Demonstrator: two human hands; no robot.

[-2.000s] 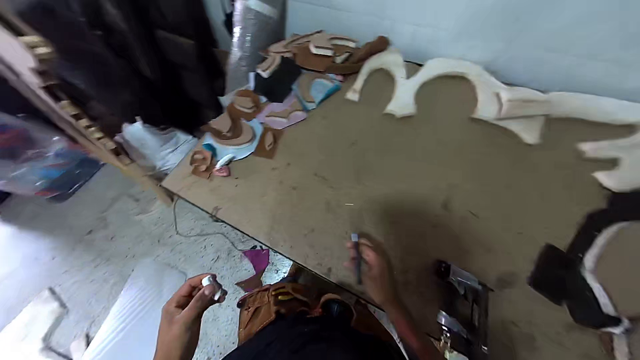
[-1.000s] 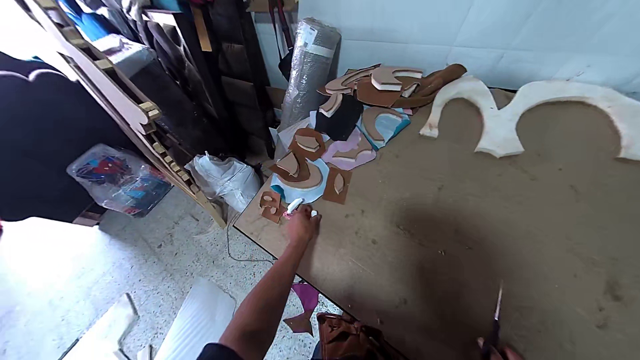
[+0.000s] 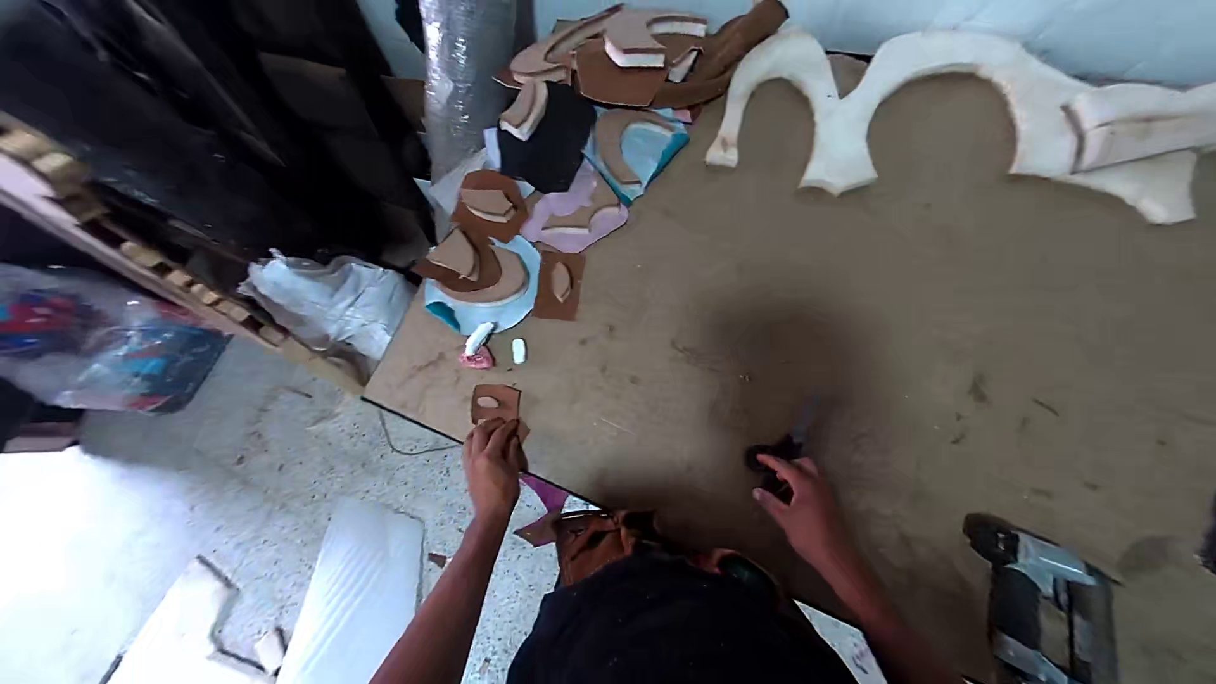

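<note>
My left hand (image 3: 493, 467) has its fingers on a small brown leather piece (image 3: 497, 399) with a pale oval on it, at the table's left edge; whether the fingers grip it cannot be told. Beyond it lie a small white block (image 3: 519, 351) and a white piece on a pink scrap (image 3: 478, 358). Over the table, my right hand (image 3: 798, 489) is at black-handled scissors (image 3: 781, 456), fingers around the handles, blades pointing away.
Brown, blue and pink scraps with foam pieces (image 3: 494, 275) are piled at the table's far left. White curved foam shapes (image 3: 845, 142) line the wall side. A staple gun (image 3: 1054, 589) lies at right. A wrapped roll (image 3: 465, 85) stands behind the pile.
My left hand has come back from the pile toward the table's edge. The small brown piece, earlier beside the pile, now lies nearer me. The white block is out of the hand, on the table.
</note>
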